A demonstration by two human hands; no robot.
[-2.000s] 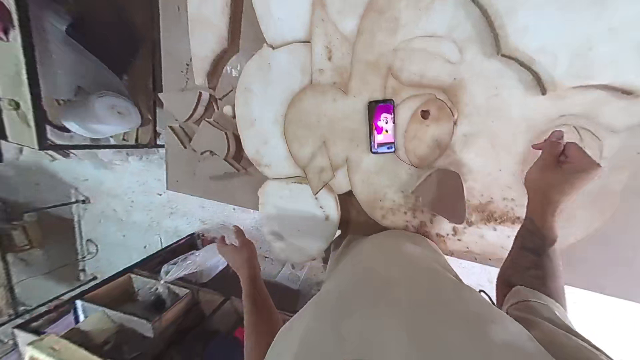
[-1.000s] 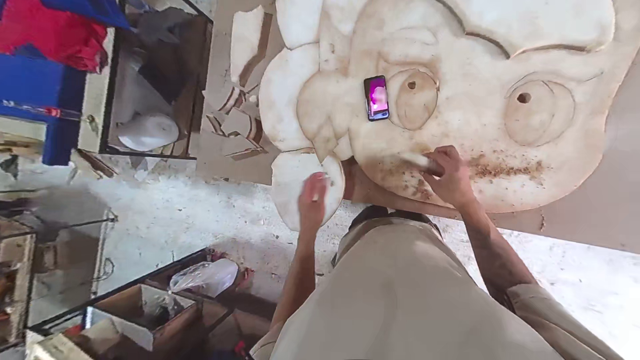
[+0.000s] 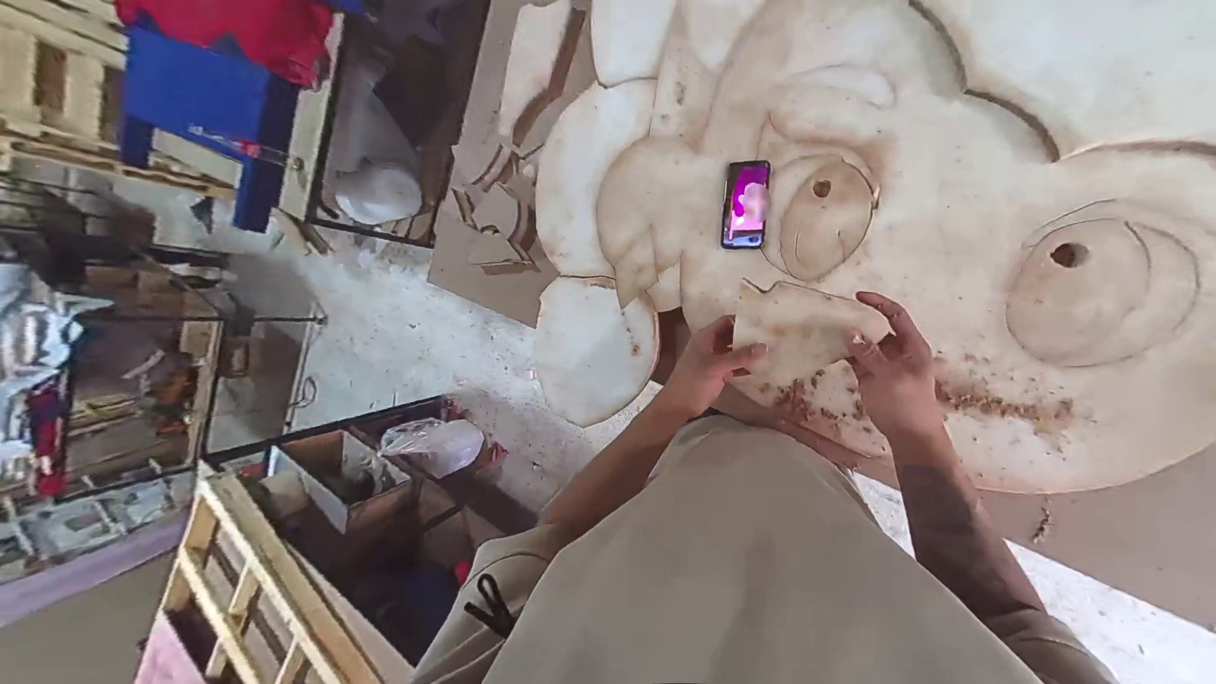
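Note:
Between both hands is a flat, pale foam-like piece with a notched upper edge. My left hand grips its left end, thumb on top. My right hand pinches its right end. The piece is above a large pale carved face panel with outlined eyes, each with a dark hole. Brown crumbs lie on the panel's lower part, right of my right hand. A smartphone with a lit pink screen lies on the panel beside the nearer eye.
Cut scraps lie on the board left of the panel. Lower left are open boxes with a plastic bag and a wooden frame. A blue and red cloth hangs at the upper left.
Both hands have come together and now hold the flat piece, which neither held a second ago. The right hand was at the crumbs with a small pale object. The view has shifted.

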